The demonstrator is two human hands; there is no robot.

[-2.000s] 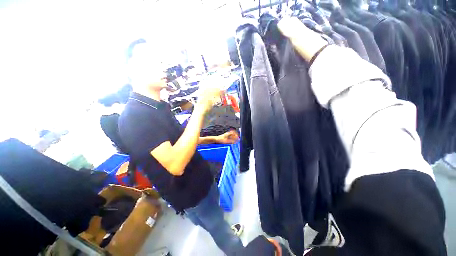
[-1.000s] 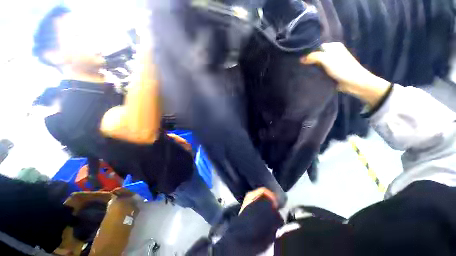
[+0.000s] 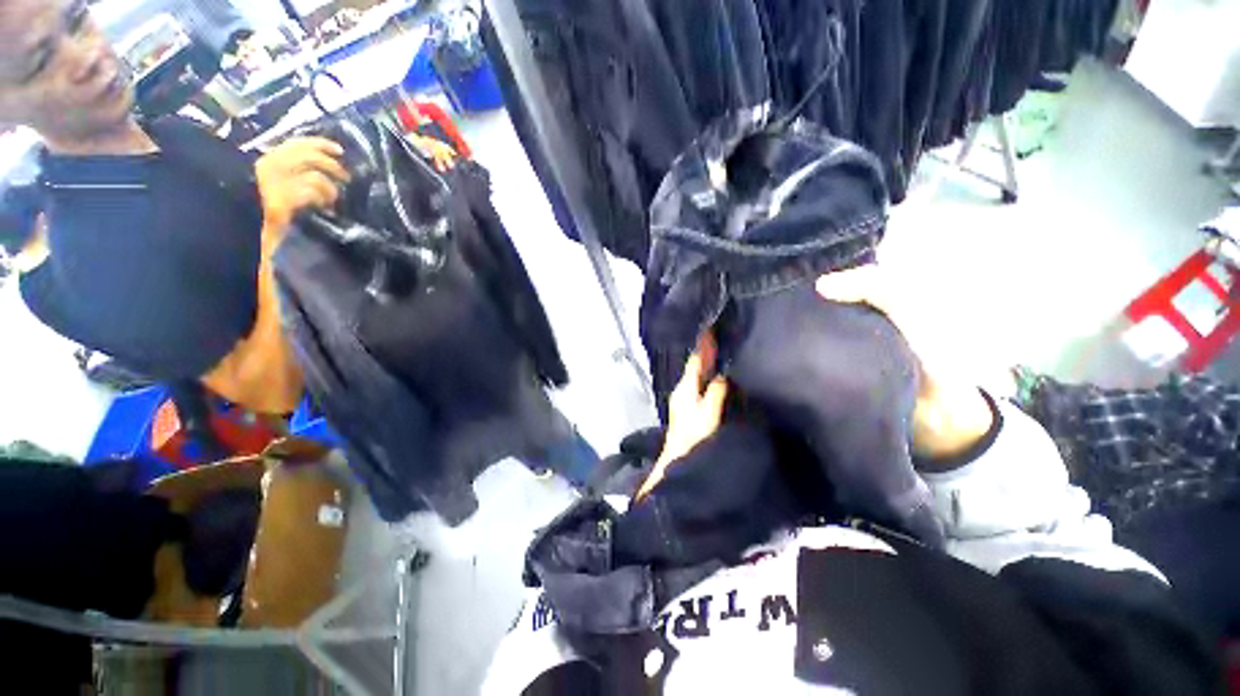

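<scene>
A dark denim jacket (image 3: 830,367) is held up in front of my chest, its stitched collar end at the top and a sleeve with its cuff (image 3: 598,592) hanging across my lap. A thin black hanger hook (image 3: 827,84) sticks up from the collar. My left hand (image 3: 691,419) grips the jacket's near left edge below the collar. My right hand (image 3: 945,412) is behind the jacket at its right side; its fingers are mostly hidden by the denim.
A person (image 3: 150,258) at the left holds another dark jacket (image 3: 408,320). A rack of dark jackets (image 3: 707,68) stands ahead. A cardboard box (image 3: 293,544) and metal rail (image 3: 204,636) are lower left. A red stool (image 3: 1186,310) and plaid shirts (image 3: 1142,435) are at the right.
The jacket has come away from the rack to in front of my chest. My view has turned right and down. The other person now holds a jacket too.
</scene>
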